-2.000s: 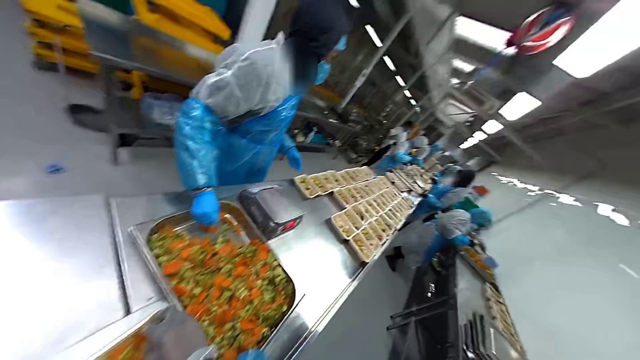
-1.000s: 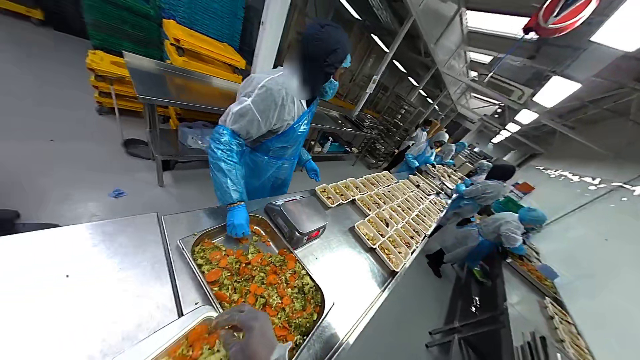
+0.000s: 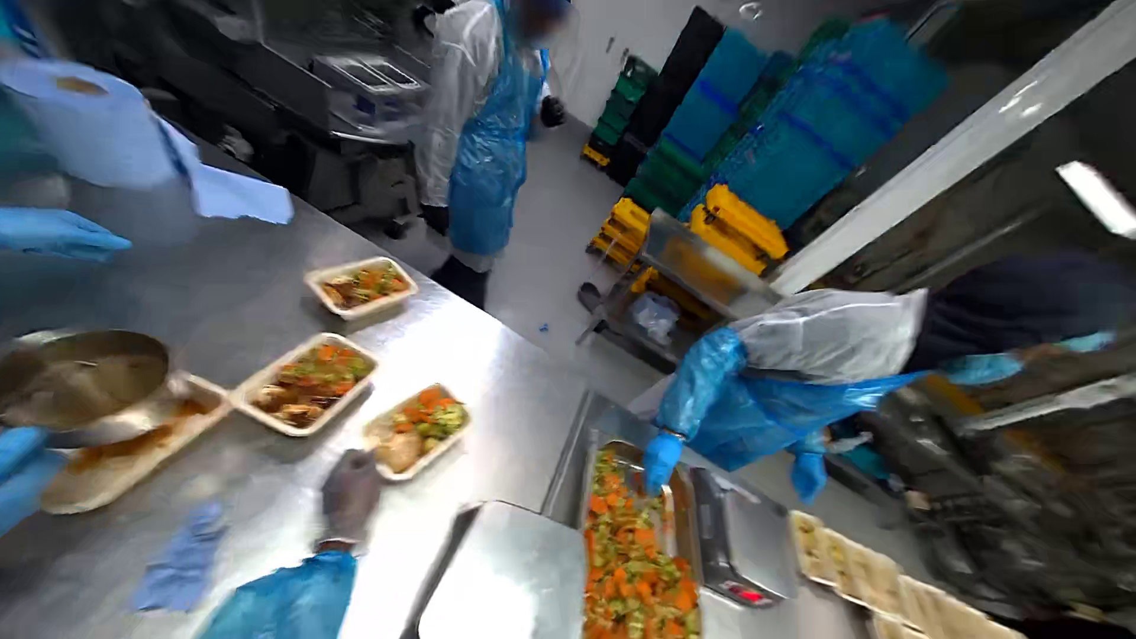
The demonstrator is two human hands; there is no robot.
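My left hand [image 3: 351,499], in a thin greyish glove with a blue plastic sleeve, is at the lower left of centre. Its fingers are at the near left edge of a pale meal tray [image 3: 419,432] of vegetables and a pale brown piece of food. Blur hides whether they grip it. Two more filled trays lie beyond, one with vegetables and browned pieces in sauce [image 3: 311,384], one farther off [image 3: 361,287]. To the right, a deep steel pan [image 3: 639,568] holds carrot and green vegetable pieces. My right hand is out of view.
A steel-topped device [image 3: 506,572] stands between my hand and the pan. At left, a co-worker's blue gloves flank a metal bowl [image 3: 84,377] over a sauce-stained tray [image 3: 133,453]. A blue cloth [image 3: 182,559] lies nearby. Another co-worker's gloved hand [image 3: 661,461] reaches the pan.
The view has swung strongly left. My gloved hand, a second ago over the vegetables in a pan at the bottom, is now at the meal tray's edge.
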